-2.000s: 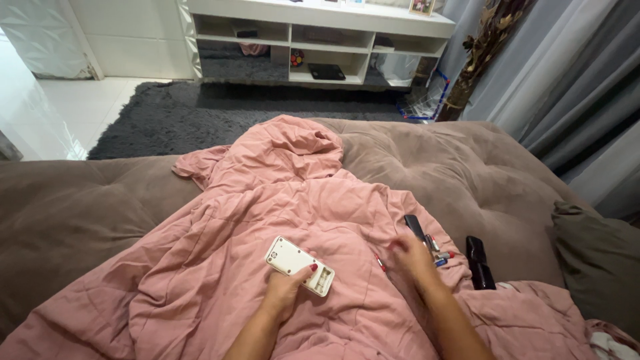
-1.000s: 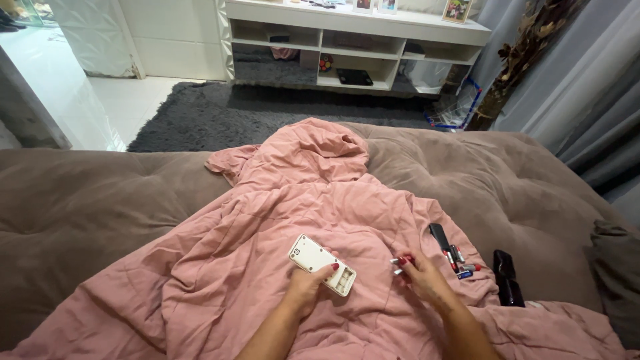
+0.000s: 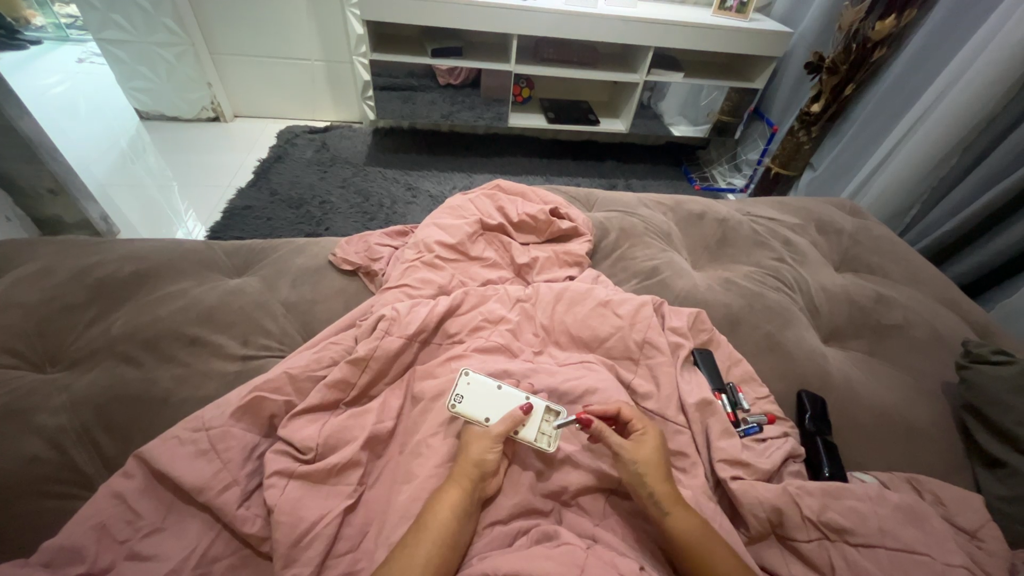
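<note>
My left hand holds a white plastic battery-powered device, its screwed back facing up and its battery compartment uncovered at the right end. My right hand pinches a small silver and red battery, whose tip is at the compartment's edge. Whether the tip touches the inside cannot be told. Several loose batteries, red, silver and blue, lie on the pink blanket to the right, beside a black plastic object.
A glossy black case or object lies farther right, by the blanket's edge on the brown tufted sofa. A dark cushion is at the far right. Beyond the sofa are a dark shaggy rug and a white TV stand.
My right hand has moved from near the loose batteries to the device's compartment, bringing a battery with it. My left hand has kept hold of the device.
</note>
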